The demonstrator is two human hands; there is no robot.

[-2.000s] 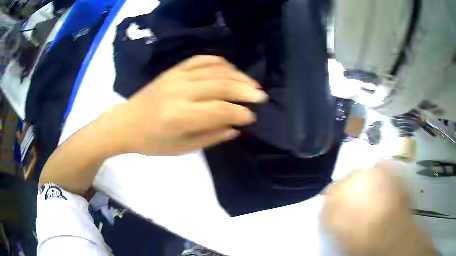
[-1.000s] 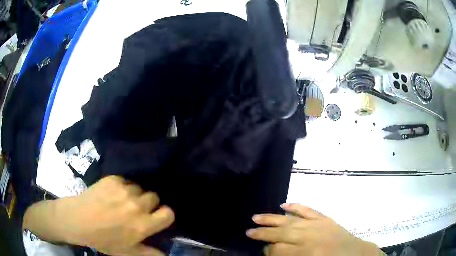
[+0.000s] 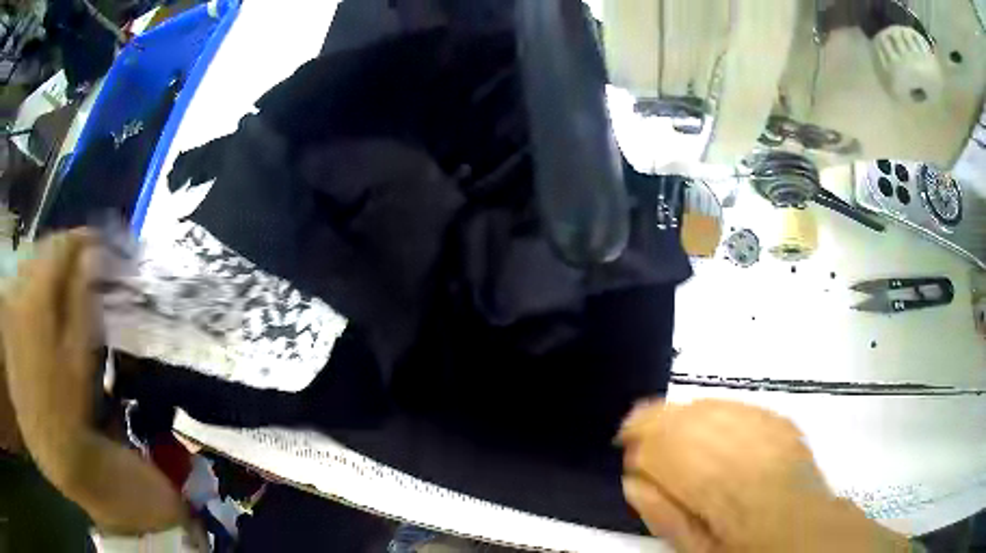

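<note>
The black garment lies spread over the left and middle of the white table, its right edge under the machine's needle area. A white patterned cloth with black marks shows at its left. My left hand is at the far left, blurred, at the patterned cloth's left end, which looks lifted; the grip is partly unclear. My right hand holds the black garment's lower right edge between curled fingers. The off-white sewing machine head is at the upper right.
The black lamp hangs over the cloth. The ribbed cream knob, a perforated silver disc, dark thread snips and a pale phone-like rectangle are at the right. A blue basket with black cloth is at the upper left.
My left hand has moved left and up from the garment's lower edge, and the patterned cloth is now widely exposed. My right hand has closed at the garment's lower right edge.
</note>
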